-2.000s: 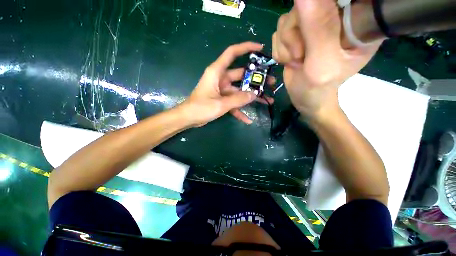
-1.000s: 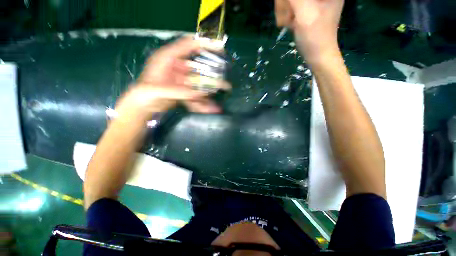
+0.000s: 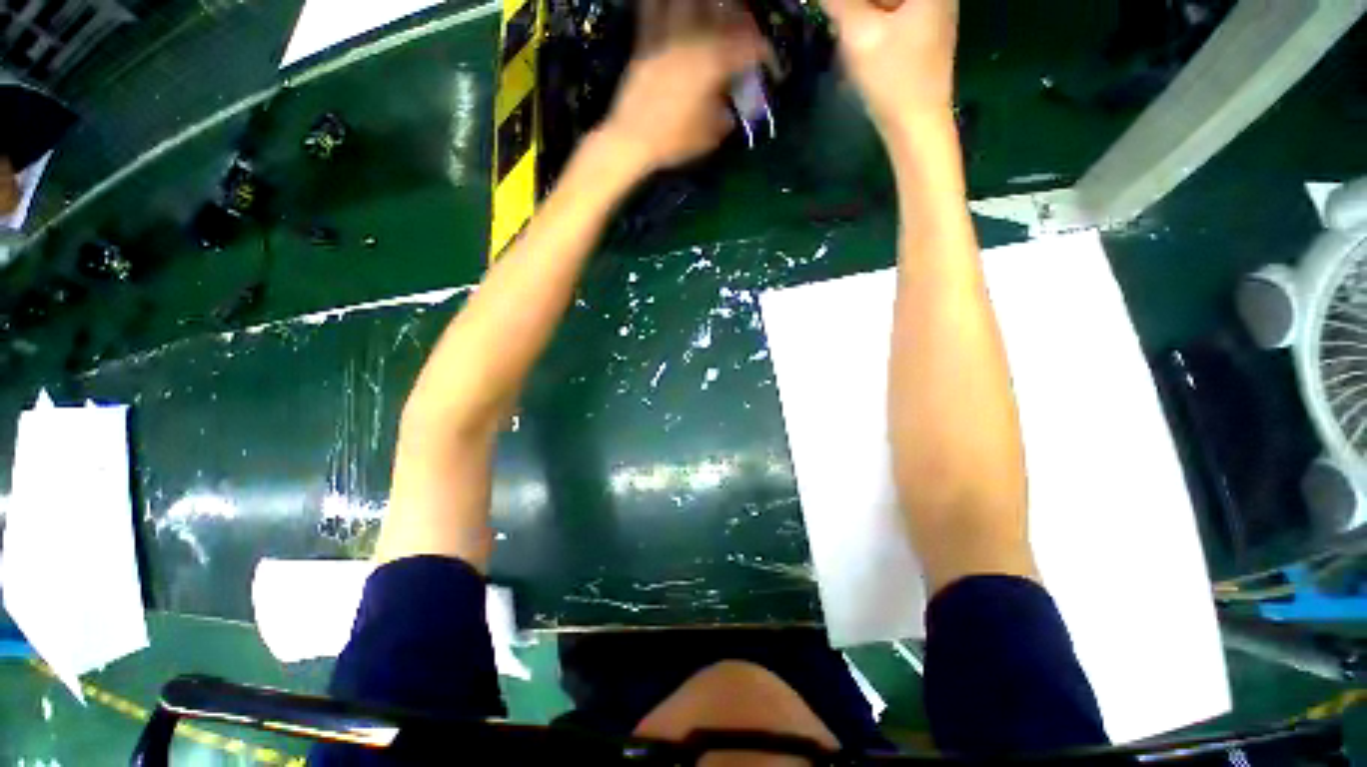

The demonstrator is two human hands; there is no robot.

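Note:
My left hand [image 3: 687, 83] is at the top centre, blurred, over a dark cluster of parts. A small pale-violet piece with two thin light prongs [image 3: 753, 102] shows at its fingertips; I cannot tell whether the hand holds it. My right hand [image 3: 904, 48] is just to the right, cut off by the top edge, with its fingers partly hidden. I cannot tell whether it holds anything. The dark cluster [image 3: 795, 38] lies between and behind the hands, too blurred to make out single boards.
A yellow-black striped divider [image 3: 517, 135] stands left of my left hand. Dark boards with cords [image 3: 105, 258] lie at the far left. A large white sheet [image 3: 840, 435] lies under my right forearm. A grey bar [image 3: 1199, 120] and a white fan [image 3: 1334, 337] are at the right.
The view has swung toward the far strip. My left hand has left the near bench with the board it held and reached forward past the divider. The dispenser is no longer seen at my right hand.

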